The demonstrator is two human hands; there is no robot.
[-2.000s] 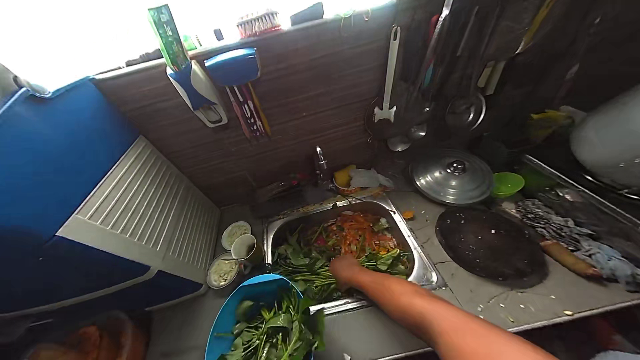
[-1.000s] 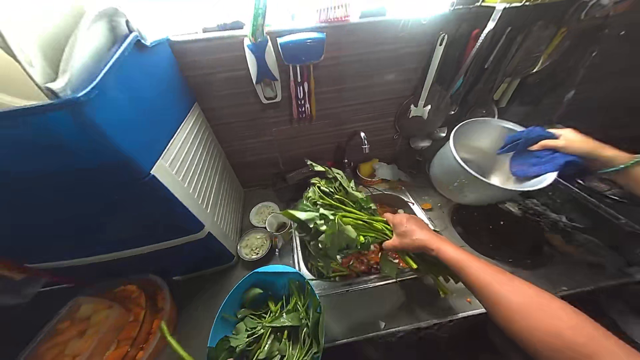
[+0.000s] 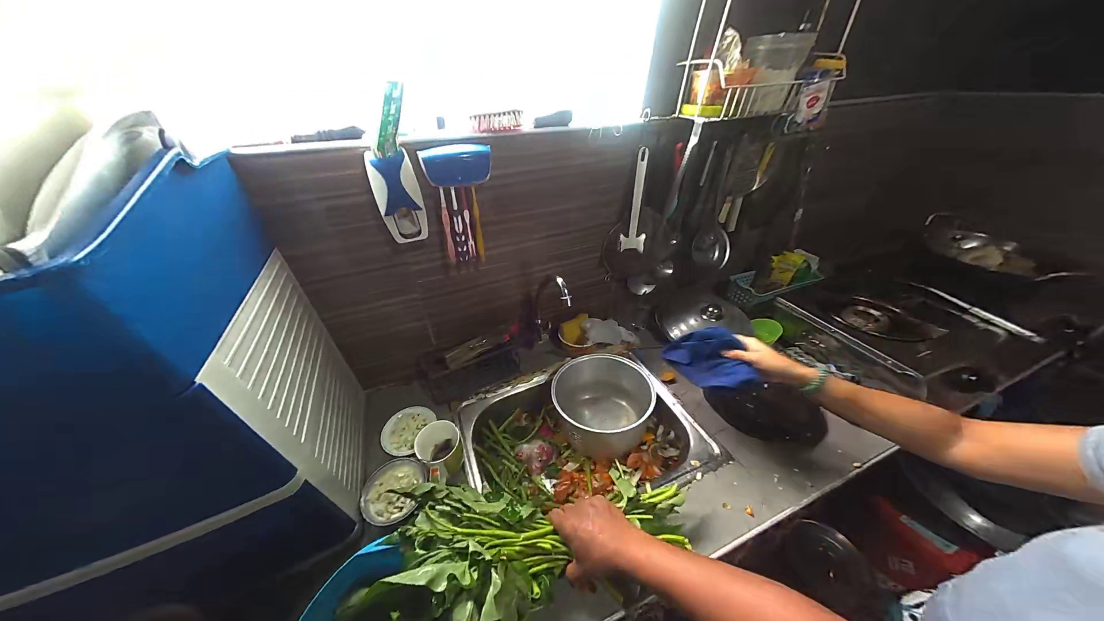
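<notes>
My right hand (image 3: 595, 539) is closed around a bundle of leafy green stalks (image 3: 492, 535), held over the front edge of the sink and the blue basin (image 3: 323, 595). My left hand is not in view. The metal sink (image 3: 707, 448) holds vegetable peelings (image 3: 578, 483) and green stems. An aluminium pot (image 3: 604, 401) stands upright among them. At the right, a co-worker's hand (image 3: 768, 358) with a bracelet on the wrist holds a blue cloth (image 3: 711, 355) beside the pot, above a dark round pan or lid (image 3: 768, 414).
Two small bowls of chopped food (image 3: 407, 429) (image 3: 392, 492) and a cup (image 3: 440, 448) stand left of the sink. Behind it are a faucet (image 3: 561, 293) and a small basket with a sponge (image 3: 573, 332). A pot lid (image 3: 703, 315) and stove (image 3: 888, 319) are at the right.
My right hand has brought the greens from above the sink toward its front and the basin. The pot, earlier at the right by the co-worker's cloth, now stands in the sink.
</notes>
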